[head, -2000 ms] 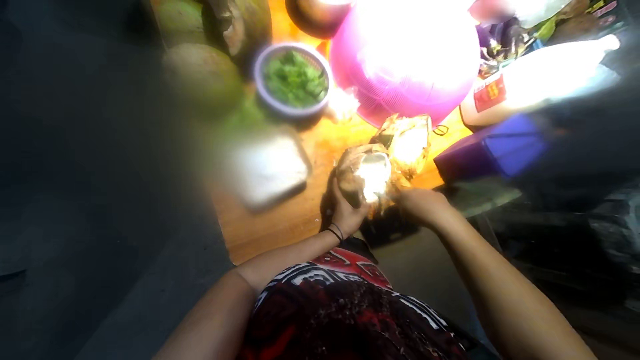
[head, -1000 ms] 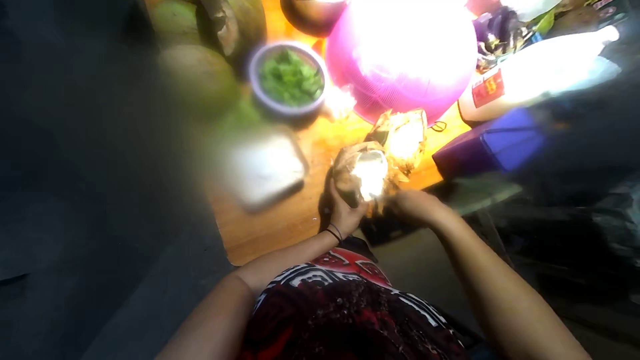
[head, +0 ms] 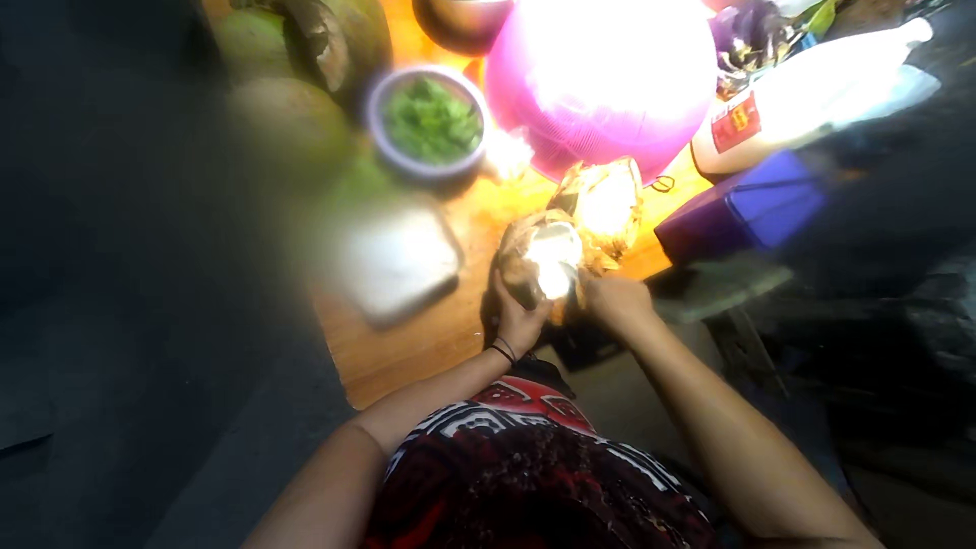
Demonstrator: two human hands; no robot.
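Note:
At the near edge of the wooden table, my left hand [head: 520, 316] holds an opened coconut half [head: 520, 255] by its husk, with the bright white inside facing up. My right hand [head: 619, 301] is closed at the right rim of that half; glare and blur hide whether a tool is in it. Another husked coconut piece [head: 608, 206], glaring white inside, lies just behind and to the right, touching or nearly touching the held half. Dark bands circle my left wrist.
A bowl of chopped green leaves [head: 433, 122], a pink plastic basket [head: 610, 91], a white container [head: 400, 259] and green coconuts [head: 282, 114] stand around. To the right are a purple box [head: 743, 206], a white bottle with a red label [head: 808, 91] and eggplants [head: 743, 38]. A stool [head: 724, 290] is beside the table.

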